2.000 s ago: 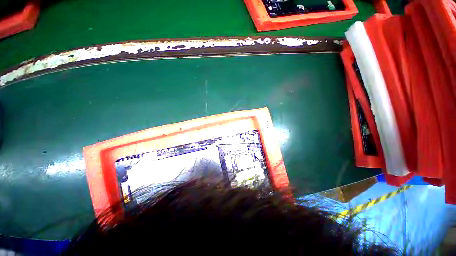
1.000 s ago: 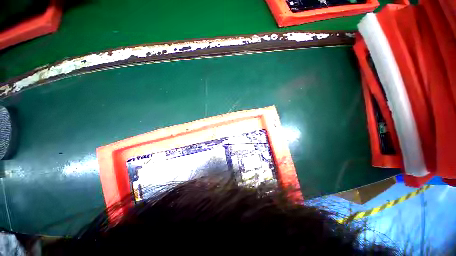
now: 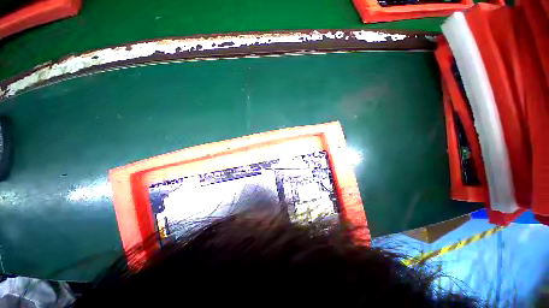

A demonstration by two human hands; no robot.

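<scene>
An orange-red foam tray (image 3: 241, 146) lies on the dark-green bench, slightly tilted in view. Inside it is an opened unit with a large white or silver-grey battery (image 3: 210, 204) and, at its right end, a mainboard (image 3: 308, 191) with small bright parts. Dark hair covers the lower part of the tray and unit. Neither my left hand nor my right hand shows; whether they touch the tray is hidden.
A stack of red foam trays (image 3: 511, 108) with one white layer (image 3: 481, 108) stands at the right. A chipped metal rail (image 3: 241, 45) divides the bench from the green conveyor belt (image 3: 210, 17), which carries trays. A grey round-edged object (image 3: 3, 147) is at the left edge.
The view has shifted, so the bench tray and the stack sit further right in the picture. The trays on the belt have moved right relative to the bench. No hand has appeared.
</scene>
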